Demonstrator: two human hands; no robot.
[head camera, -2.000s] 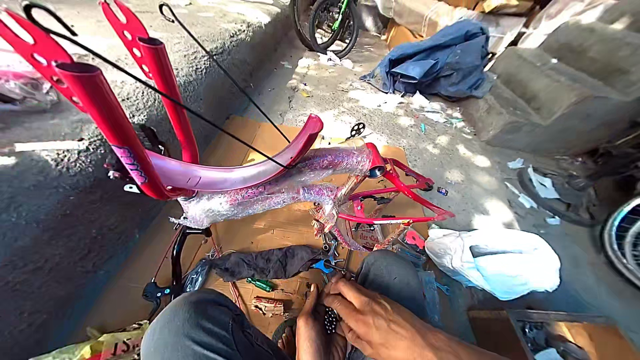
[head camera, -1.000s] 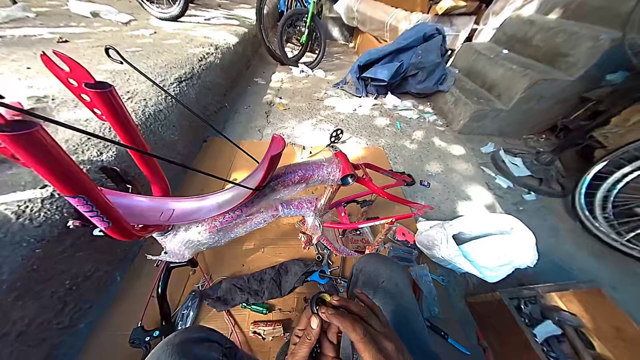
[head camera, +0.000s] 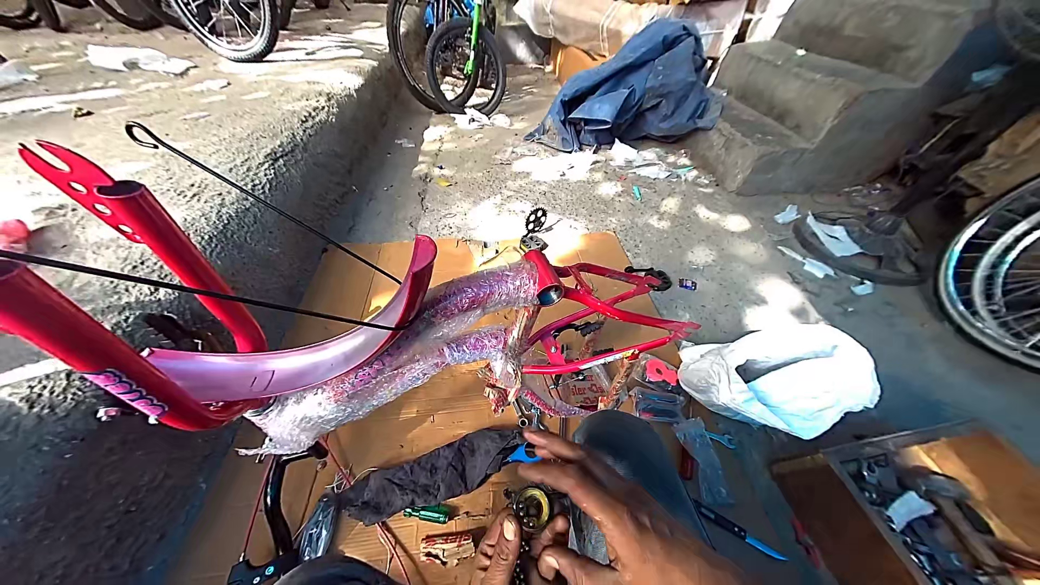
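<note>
Near the bottom centre, my left hand (head camera: 505, 544) pinches a small round metal part with a yellowish ring (head camera: 533, 509), perhaps a bearing cup. My right hand (head camera: 617, 520) is at its right side; the lower fingers touch near it while the index finger is raised and spread. Beyond both hands lies a red bicycle frame (head camera: 601, 305), its tubes partly wrapped in clear plastic film. To the left stands a red fork (head camera: 191, 268) with a pinkish mudguard (head camera: 284, 370) and thin black stays. A dark cloth (head camera: 431, 475) and a green-handled tool (head camera: 428, 513) lie left of my hands.
Cardboard (head camera: 398, 414) lies beneath the parts. At right are a white plastic bag (head camera: 780, 378), a knife (head camera: 739, 528), a wooden box of tools (head camera: 812, 496) and a bicycle wheel (head camera: 995, 276). Concrete steps (head camera: 780, 122) and a blue cloth (head camera: 630, 85) stand farther back.
My right hand's index finger has lifted and spread away from the small part, which shows more plainly. The left hand still holds it. The view has shifted.
</note>
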